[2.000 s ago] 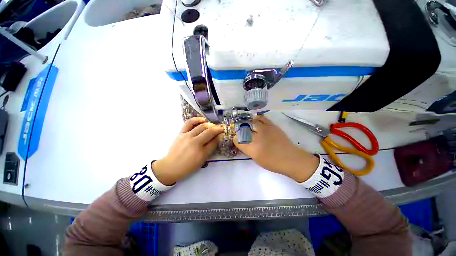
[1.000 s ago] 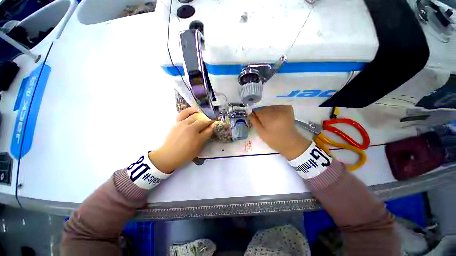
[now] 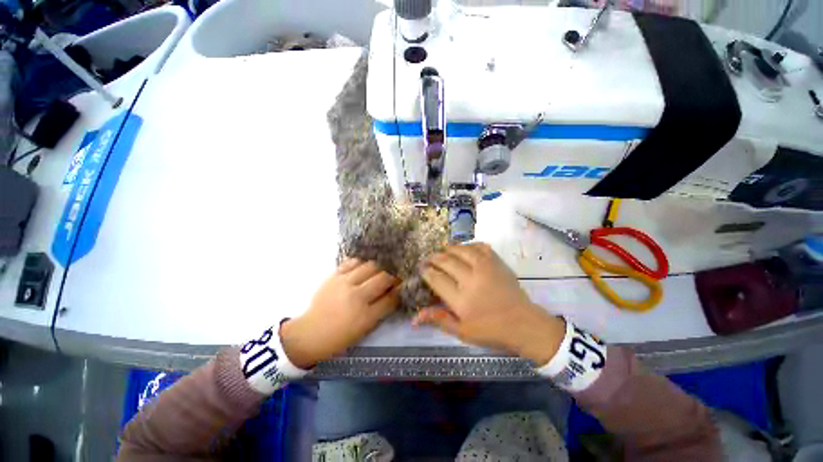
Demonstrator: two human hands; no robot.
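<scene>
A grey-brown fuzzy tweed piece [image 3: 361, 194] lies on the white table, running from left of the machine head down to the needle area and towards the front edge. Its near end is under both hands. My left hand [image 3: 347, 302] holds its lower left part with curled fingertips. My right hand [image 3: 478, 293] grips its near right end, thumb towards the table edge. The presser foot area [image 3: 433, 197] is just beyond the hands; whether the foot is up or down cannot be told.
The white machine head [image 3: 523, 81] stands above the cloth. Scissors [image 3: 632, 257] with red and yellow-orange loops lie right of the needle. A dark red case [image 3: 744, 296] lies farther right. A blue crate [image 3: 194, 406] shows below the table edge.
The tweed shows much more now, stretched out left of the machine head. Both hands have come nearer the table's front edge, holding the cloth's near end. The view has shifted.
</scene>
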